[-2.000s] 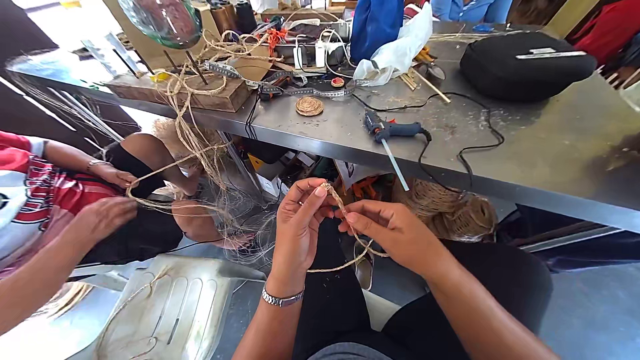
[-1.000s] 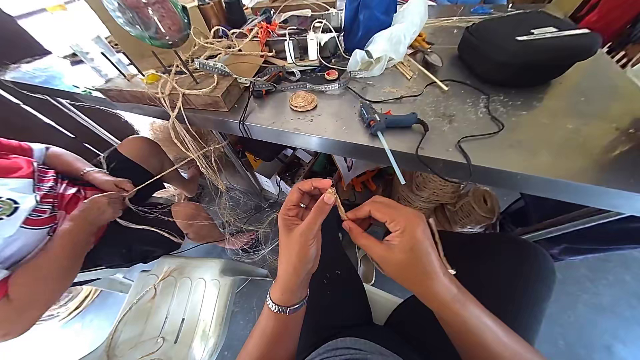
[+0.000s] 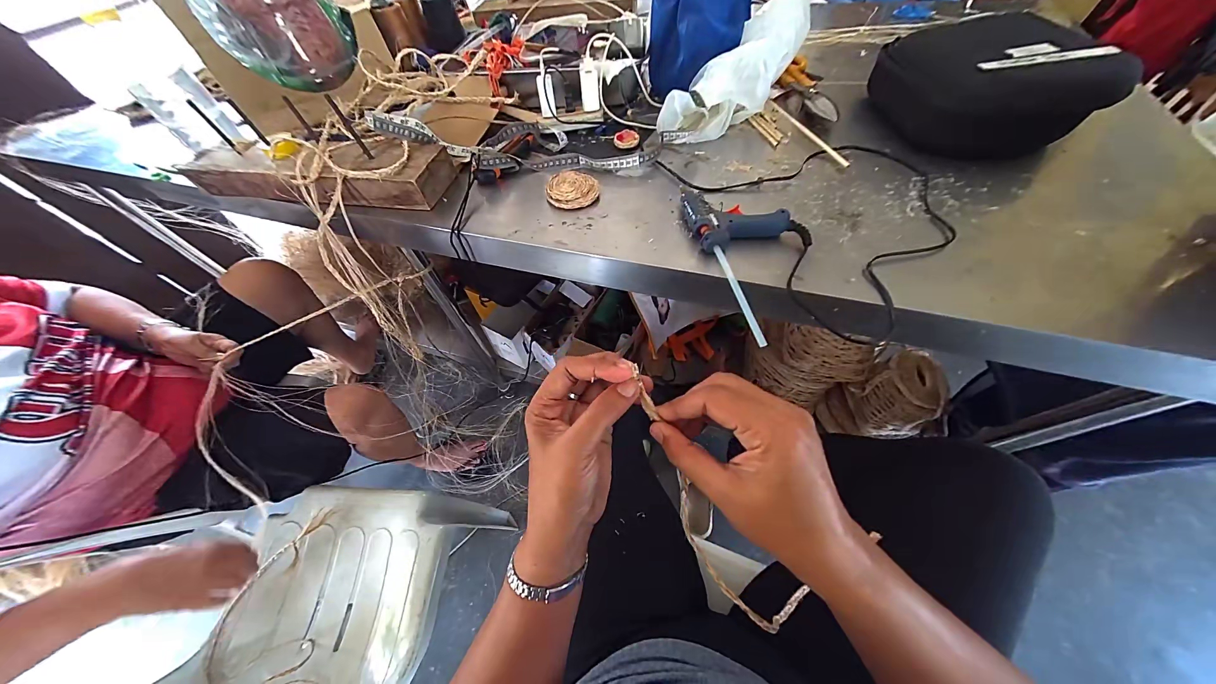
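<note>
My left hand [image 3: 575, 446], with a metal watch band on its wrist, pinches the upper end of a braided natural-fibre cord [image 3: 701, 560] between thumb and fingers. Just to its right, my right hand [image 3: 746, 451] grips the same cord between thumb and forefinger. From there the braid hangs over my lap and bends toward my right forearm. Beyond my hands, on the metal table, lies a blue hot glue gun [image 3: 731, 223] with a glue stick jutting over the edge. A small coiled fibre disc [image 3: 573, 190] rests to its left.
A seated person [image 3: 104, 399] at left handles long fibres near a plastic chair [image 3: 328, 579]. The steel table [image 3: 1007, 256] bears a black case [image 3: 997, 85], a measuring tape [image 3: 608, 160] and a wooden block with metal rods [image 3: 323, 176]. Twine rolls [image 3: 893, 389] sit below.
The cord now hangs in a long bend below my right hand. The neighbouring person's hands have moved apart, one now low over the plastic chair.
</note>
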